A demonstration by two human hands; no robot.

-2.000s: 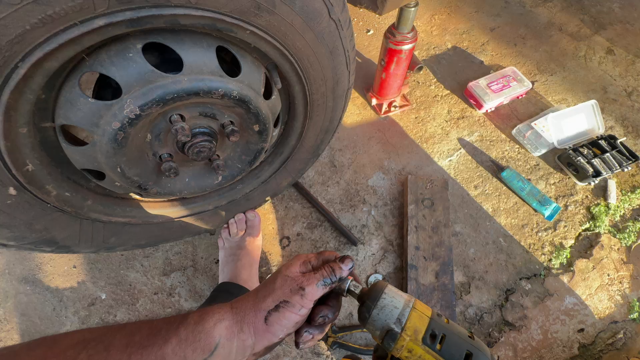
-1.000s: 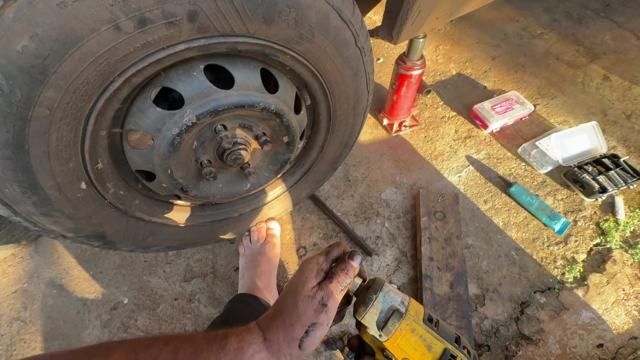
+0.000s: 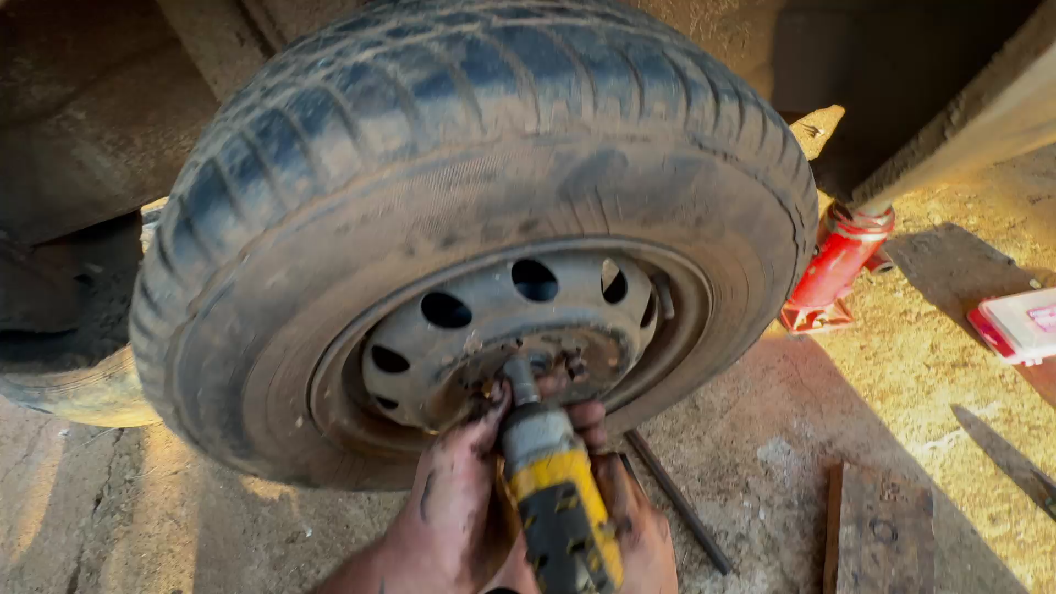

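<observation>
A yellow and black impact wrench (image 3: 561, 503) points up at the wheel, its socket (image 3: 520, 378) at the bolts near the hub of the steel wheel rim (image 3: 495, 309). My left hand (image 3: 462, 487) is at the left side of the wrench's nose, with its fingers near the socket and hub. On the right side, my right hand (image 3: 639, 524) is around the wrench's body, largely hidden behind it. The worn tire (image 3: 462, 198) surrounds the rim. Whether the socket is seated on a bolt is hard to tell.
A red bottle jack (image 3: 837, 264) stands right of the tire under the vehicle's body. A metal bar (image 3: 676, 503) and a wooden plank (image 3: 883, 528) lie on the ground. Farther right are a knife blade (image 3: 1006, 454) and a red and clear plastic case (image 3: 1019, 326).
The impact wrench and my hands have moved up from the ground area below the tire to the wheel's hub. The view has shifted up and left toward the wheel.
</observation>
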